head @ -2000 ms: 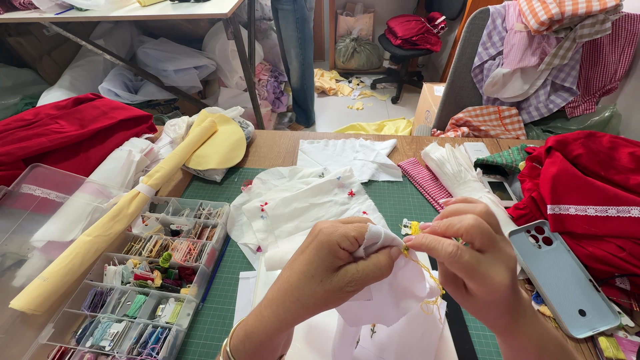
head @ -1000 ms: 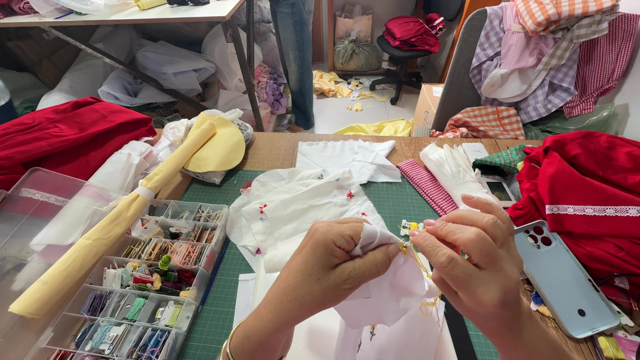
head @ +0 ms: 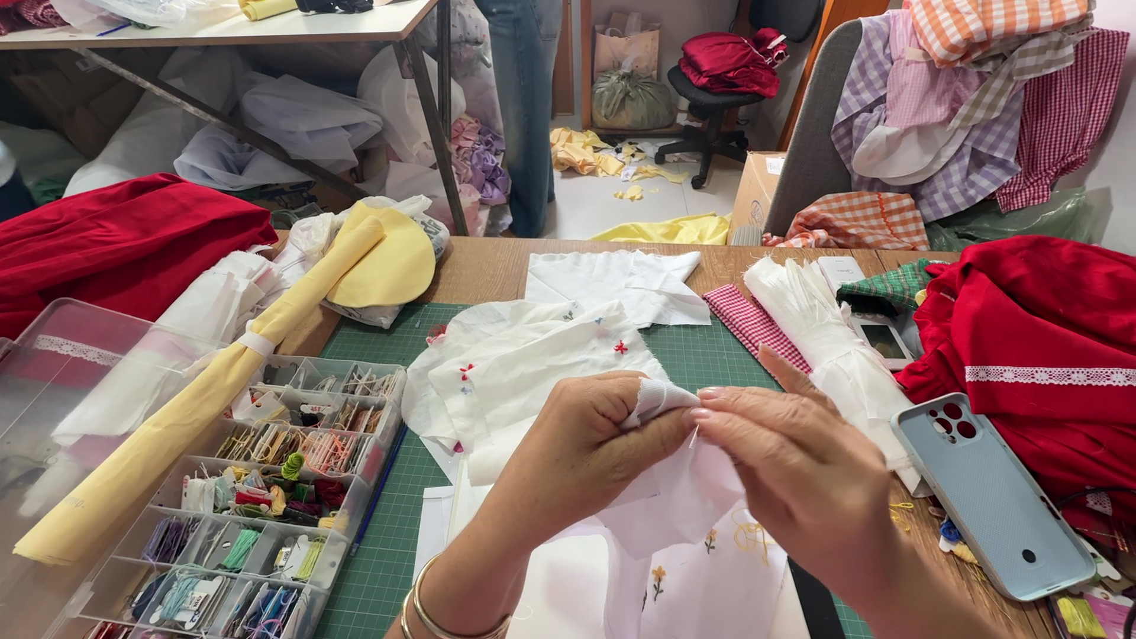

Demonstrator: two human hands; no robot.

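White fabric (head: 674, 506) with small embroidered flowers is gripped by my left hand (head: 595, 453), its edge bunched between thumb and fingers. My right hand (head: 790, 453) pinches at that same edge, its fingertips touching the cloth beside my left thumb; a short pale strand shows below them. Whether a needle is there cannot be made out. Loose yellow thread (head: 753, 538) lies over the lower part of the fabric. Behind my hands, more white cloth (head: 532, 373) with small red and blue stitched motifs rests on the green cutting mat (head: 382, 506).
A divided plastic box of embroidery floss (head: 257, 479) is at left, a rolled yellow cloth (head: 204, 399) over its lid. To the right lie a light blue phone case (head: 994, 497), red fabric (head: 1047, 337) and a white fabric bundle (head: 812, 355). Beyond the table, a person in jeans (head: 524, 115) stands.
The yellow and white item at my right fingertips, seen in both earlier frames, no longer shows there. The yellow thread that hung by my right hand now lies on the fabric below.
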